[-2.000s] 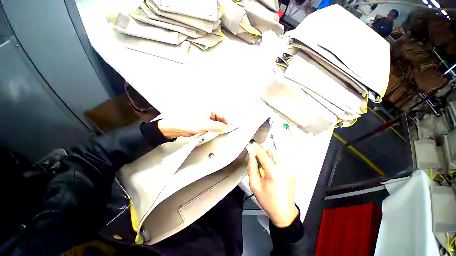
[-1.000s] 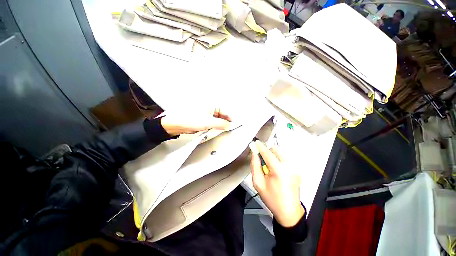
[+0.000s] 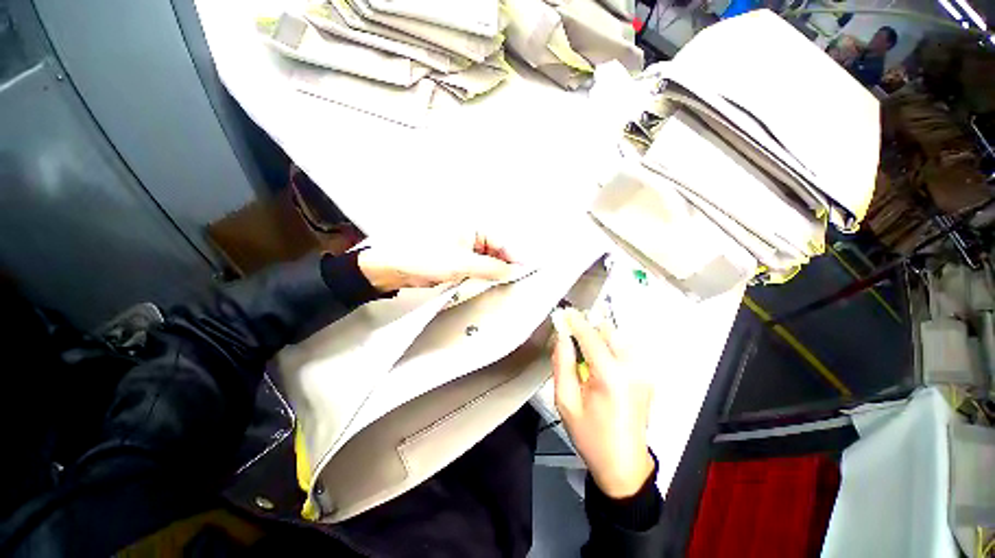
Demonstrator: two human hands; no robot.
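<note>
A beige bag body (image 3: 382, 381) with yellow edges lies open-mouthed on my dark lap and the table's near edge. A small dark snap (image 3: 471, 330) shows on its inner panel, and a stitched pocket outline shows in the lining. My left hand (image 3: 436, 267) grips the bag's upper edge with the fingers over the flap. My right hand (image 3: 598, 398) is at the bag's right edge, thumb and fingertips pinched there. A small dark and yellow tool (image 3: 580, 364) shows partly inside the right hand; its tip is hard to make out.
Stacked bag bodies (image 3: 753, 142) stand at the table's right and more piles (image 3: 404, 44) at its far side. A small green piece (image 3: 640, 277) lies right of the bag. A grey cabinet (image 3: 120, 98) is at left, red ribbed material (image 3: 764, 507) at lower right. A person (image 3: 875, 55) is far behind.
The whole view has shifted, so the table, bag and hands appear slightly further right. Both hands keep nearly the same hold on the bag.
</note>
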